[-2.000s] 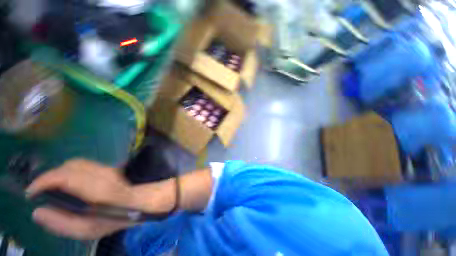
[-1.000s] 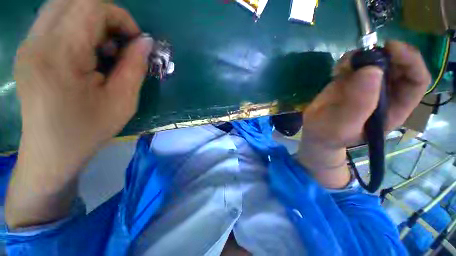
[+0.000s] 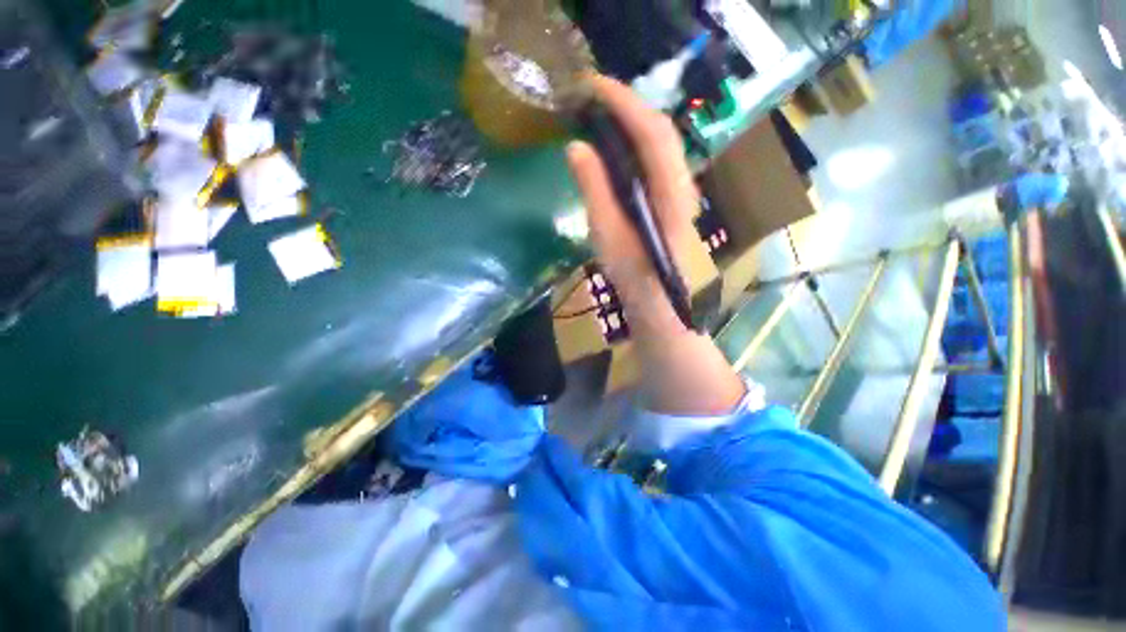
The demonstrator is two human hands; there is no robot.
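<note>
My right hand (image 3: 642,235) is at the upper middle, shut on the black handle of the soldering iron (image 3: 636,204). Its front end reaches the round tan-brown container (image 3: 500,93), where fingers and blur hide the tip. A small circuit board assembly (image 3: 96,469), dark with silver and white patches, lies alone on the green mat (image 3: 383,290) at the lower left. My left hand is not in view.
Silver-white pouch cells (image 3: 185,204) with yellow tape lie piled at the upper left. A tangled dark pile of small parts (image 3: 435,154) lies beside the container. Open cardboard boxes (image 3: 753,185) stand beyond the worn bench edge (image 3: 346,432). Metal rails (image 3: 920,358) are at the right.
The view has swung toward the right side of the bench. My right hand has gone with the iron to the tan container. My left hand has left the picture, and the board assembly lies on the mat.
</note>
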